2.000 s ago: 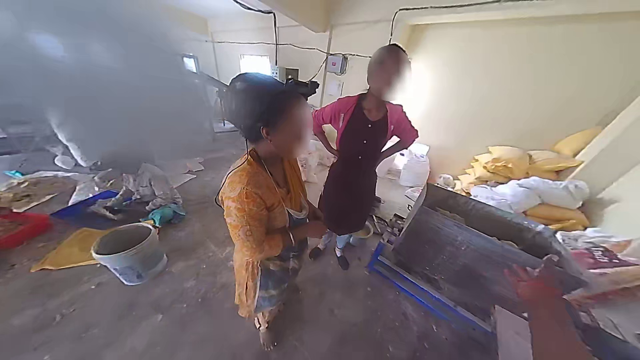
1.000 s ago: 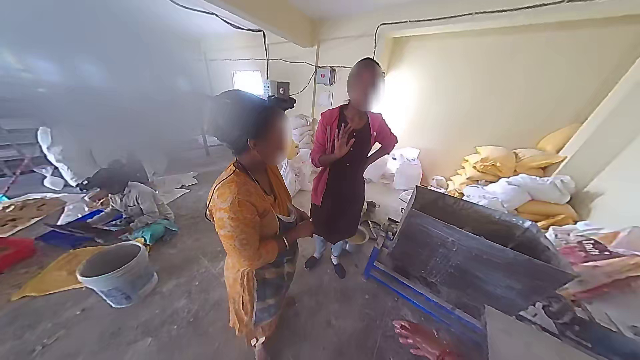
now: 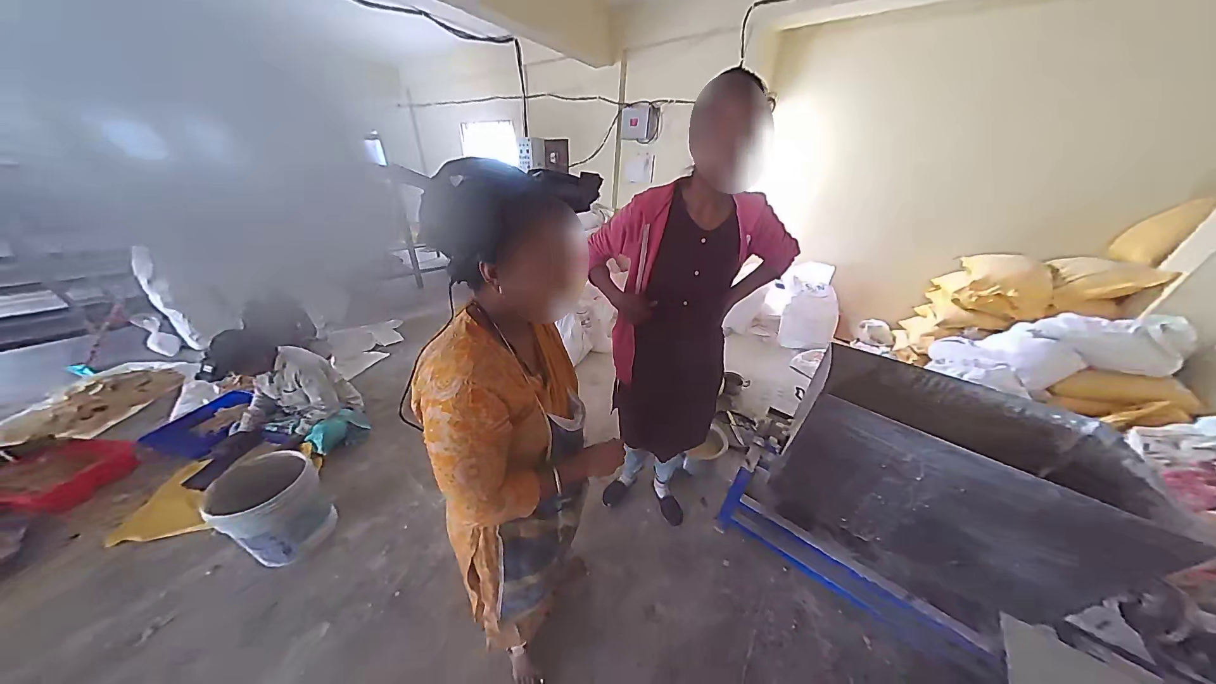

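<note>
Neither my left hand nor my right hand shows in the head view. At the right is a large dark metal trough (image 3: 950,494), tilted on a blue metal frame (image 3: 836,579). A person in an orange patterned top (image 3: 484,427) stands close in front, turned to the right, forearms bent before the waist. Behind, a person in a pink jacket and dark dress (image 3: 679,332) stands with both arms bent and hands near the waist.
On the floor at left stand a grey-white bucket (image 3: 266,503), a red tray (image 3: 85,475) and a blue tray (image 3: 190,427), beside a crouching person (image 3: 299,385). Several yellow sacks (image 3: 1007,285) and white sacks (image 3: 1035,356) lie by the right wall.
A bare hand seen at the lower right in both earlier frames has left the view. The person in pink has lowered a raised hand back toward the waist.
</note>
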